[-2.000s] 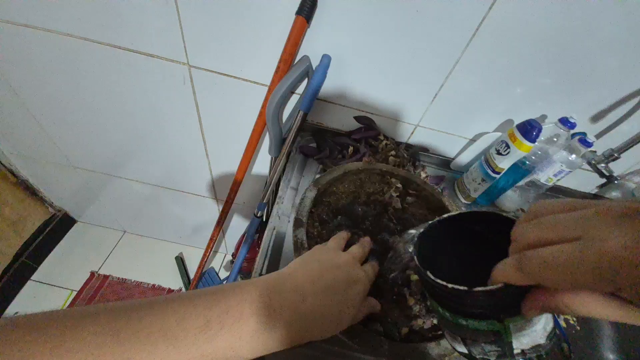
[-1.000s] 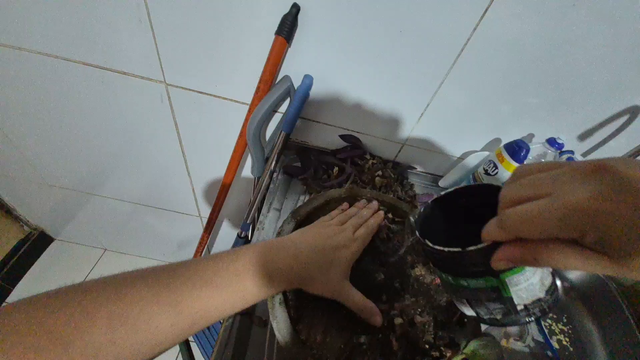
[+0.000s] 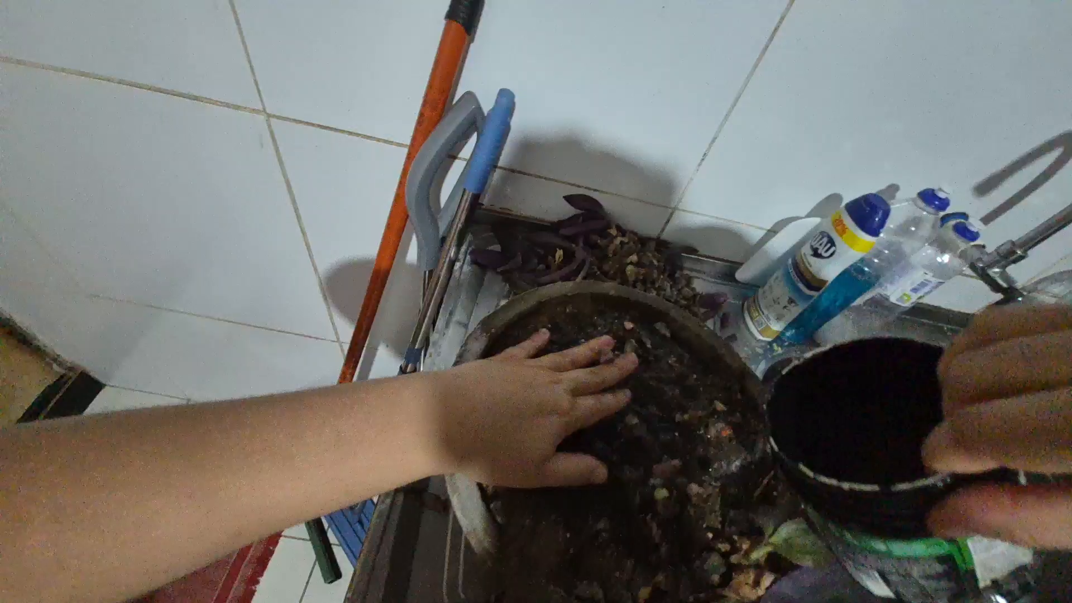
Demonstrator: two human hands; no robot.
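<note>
My left hand [image 3: 544, 410] lies palm down, fingers spread, on dark wet soil [image 3: 662, 502] in a large round pot [image 3: 578, 293]. Small stones and bits of debris show in the soil. At the right edge my right hand [image 3: 1005, 410] grips the rim of a black round container [image 3: 854, 410], thumb outside and fingers over the edge. Its inside is too dark to tell what it holds. The container is just right of the pot, above a clear container with a green band [image 3: 913, 548].
Purple-leaved plants [image 3: 578, 243] and dry debris lie behind the pot. A spray can [image 3: 812, 268] and plastic bottles [image 3: 921, 268] stand near a metal faucet [image 3: 1005, 255]. An orange pole [image 3: 410, 184] and a blue-tipped handle [image 3: 490, 142] lean on the tiled wall. A red mat [image 3: 226, 574] lies below.
My left hand has moved from the pot's middle towards its left side, fingers spread wider than two seconds ago. My right hand keeps its grip on the black container.
</note>
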